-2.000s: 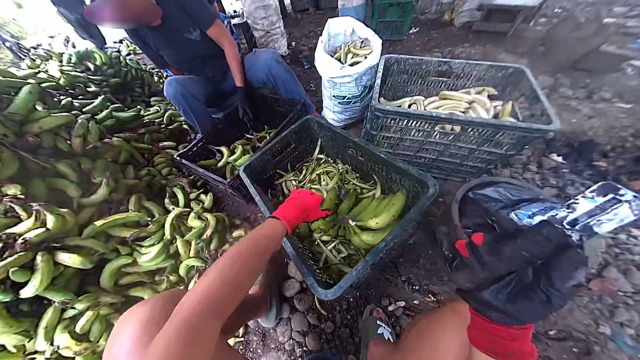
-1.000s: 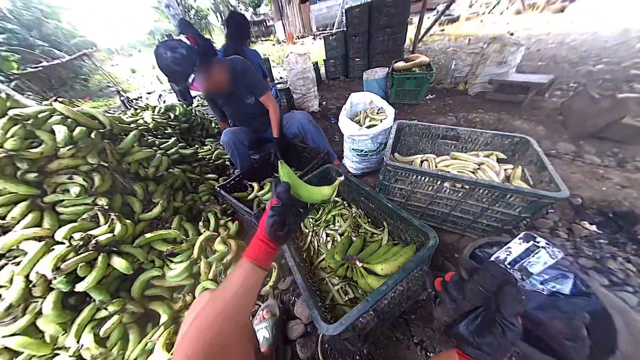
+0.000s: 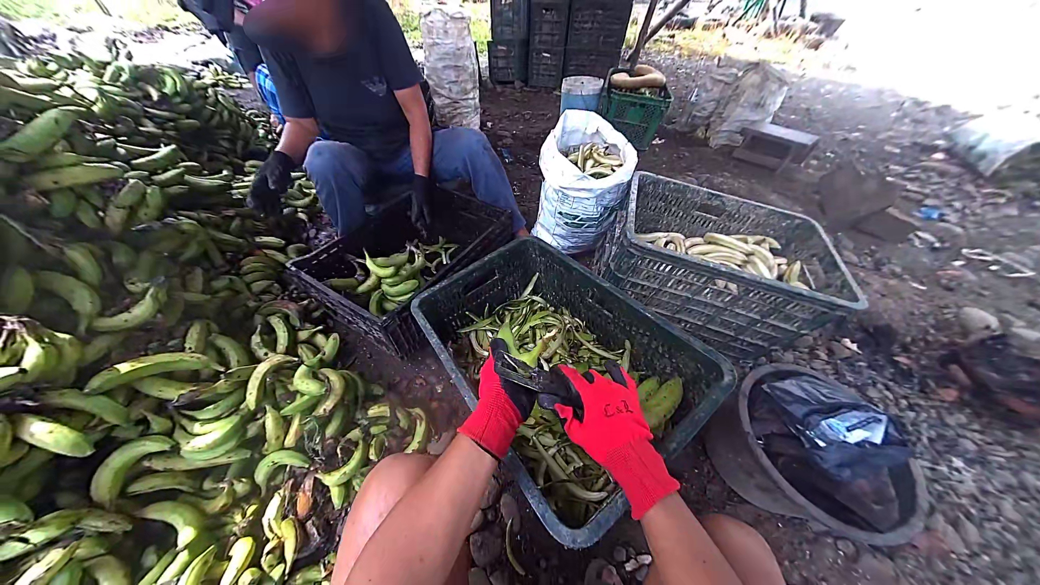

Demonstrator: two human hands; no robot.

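Note:
My left hand (image 3: 505, 398), in a red and black glove, grips a green plantain (image 3: 520, 345) over the dark green plastic crate (image 3: 561, 532). My right hand (image 3: 600, 406), gloved alike, meets it and holds a small dark tool (image 3: 524, 372), likely a peeler or knife, against the fruit; its blade is mostly hidden. Beneath both hands lie plantain peels (image 3: 552, 325) in the crate. Whole green plantains (image 3: 662, 400) rest at its right side, partly behind my right hand.
A person (image 3: 366, 106) in black gloves sits across, at a black crate (image 3: 382, 325) of plantains. Unpeeled plantains (image 3: 162, 439) are heaped left. A crate (image 3: 715, 301) and a white sack (image 3: 581, 203) hold peeled ones. A round tub (image 3: 735, 443) with black plastic stands right.
My left hand has brought a plantain, raised over the crate a second ago, down toward me. My right hand has moved left from above the tub to meet it.

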